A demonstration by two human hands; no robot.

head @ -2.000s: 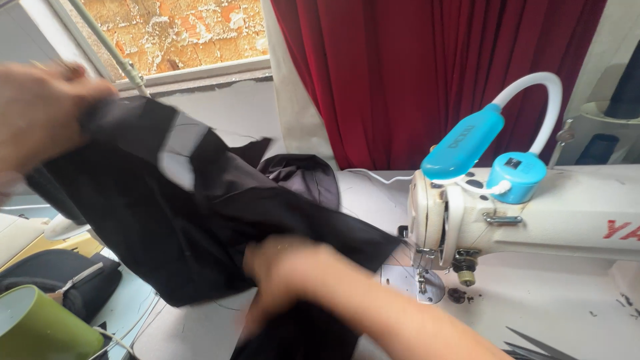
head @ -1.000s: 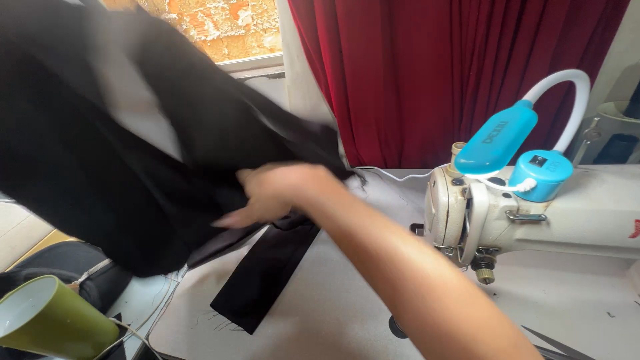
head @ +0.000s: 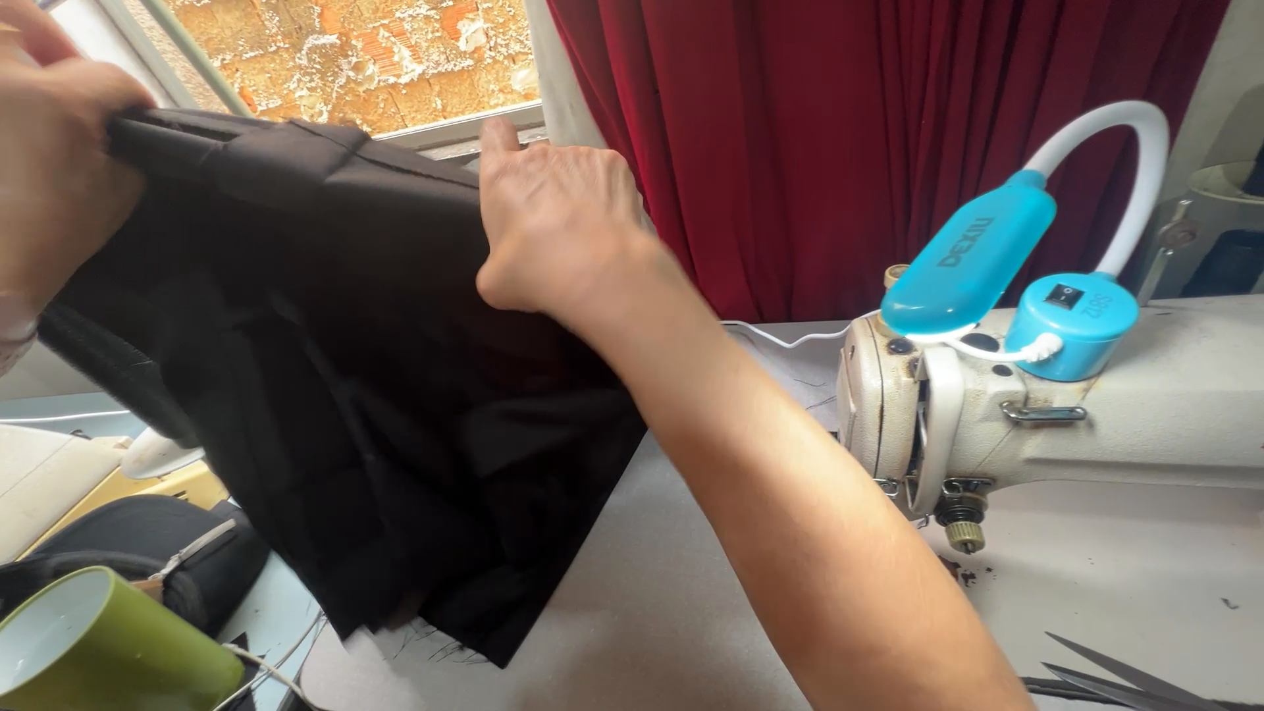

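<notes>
A large piece of black fabric (head: 355, 355) hangs spread out between my two hands, its lower edge frayed and hanging over the sewing table (head: 632, 592). My left hand (head: 74, 168), partly cut off at the left edge, is shut on the fabric's upper left corner. On the upper right edge of the cloth lies my right hand (head: 563, 217), its fingers mostly bent over the far side and one finger pointing up; the fingertips are hidden. To the right stands a white sewing machine (head: 1165, 395) with a blue clip-on lamp (head: 973, 257) on top.
Open scissors (head: 1126, 681) lie at the lower right. At the lower left are a green cup-shaped container (head: 109, 642), a black cap-like item (head: 148, 553) and thin cords (head: 272, 671). Behind the table hang a red curtain (head: 790, 158) and a window (head: 375, 59) facing a brick wall.
The black fabric, swinging and blurred before, now hangs down more steadily. My right hand has moved up to its top edge. My left hand, not visible one second ago, is back in view.
</notes>
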